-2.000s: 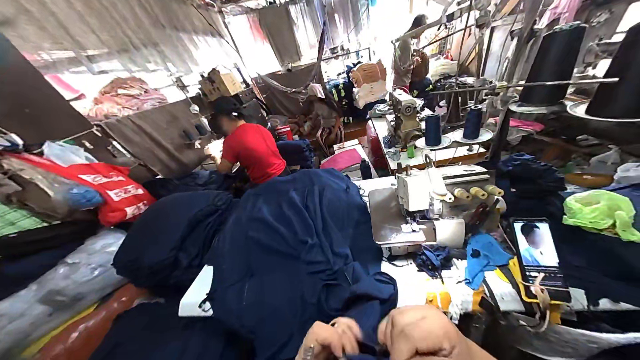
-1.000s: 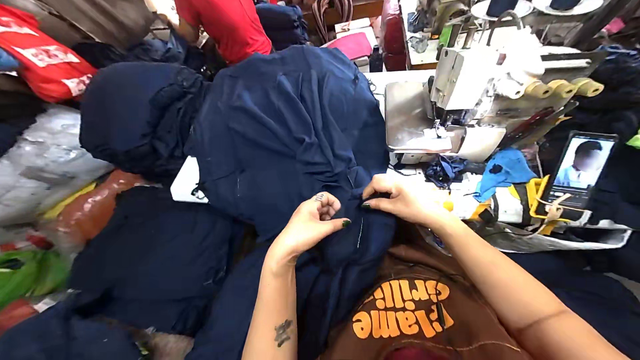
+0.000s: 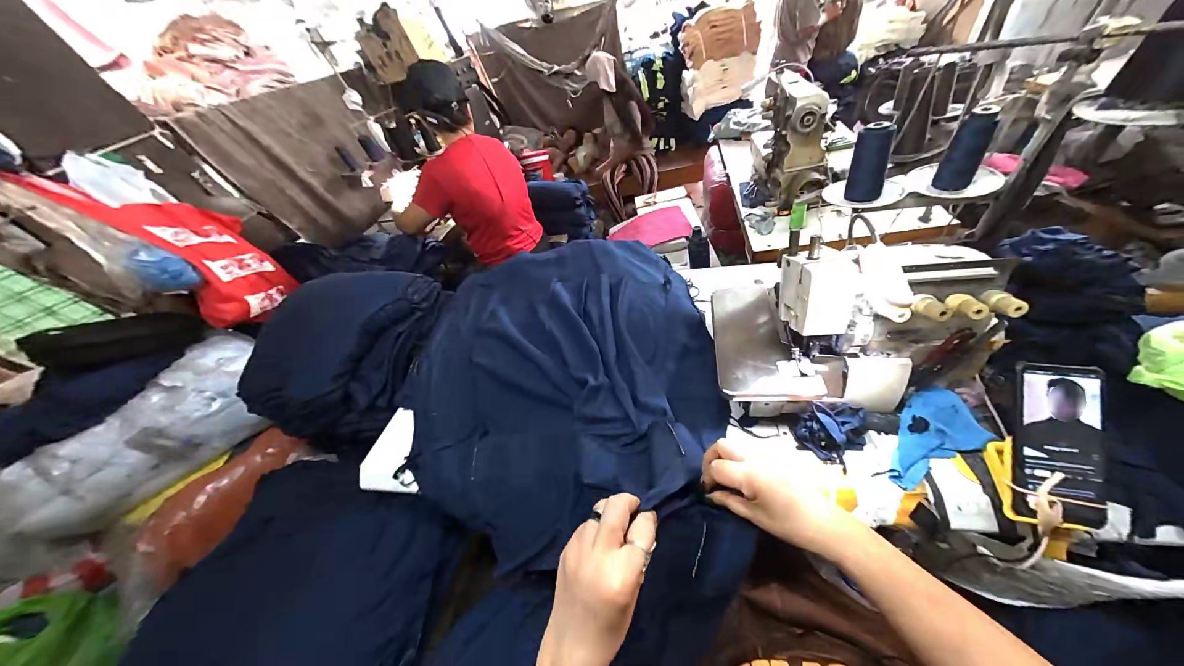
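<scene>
Navy blue fabric (image 3: 555, 370) lies spread in a large heap in front of me, its near part hanging towards my lap. My left hand (image 3: 606, 564) pinches the fabric's near edge, a ring on one finger. Just right of it, my right hand (image 3: 763, 490) grips the same edge between thumb and fingers. Short pale thread lines show on the cloth. Beyond my right hand stands a white overlock sewing machine (image 3: 819, 296) with a metal plate (image 3: 754, 342) beside its needle area. The fingertips of both hands are partly hidden by folds.
A rolled navy bundle (image 3: 338, 351) sits left, above more navy cloth (image 3: 305, 564). At right are blue scraps (image 3: 939, 430) and a phone (image 3: 1059, 444) in a yellow holder. Thread cones (image 3: 869, 162) stand behind the machine. A person in a red shirt (image 3: 481, 199) sits farther back.
My left hand, which had its fingers curled up over the cloth one second ago, has turned knuckles up at the fabric's edge. The view has tilted up since then.
</scene>
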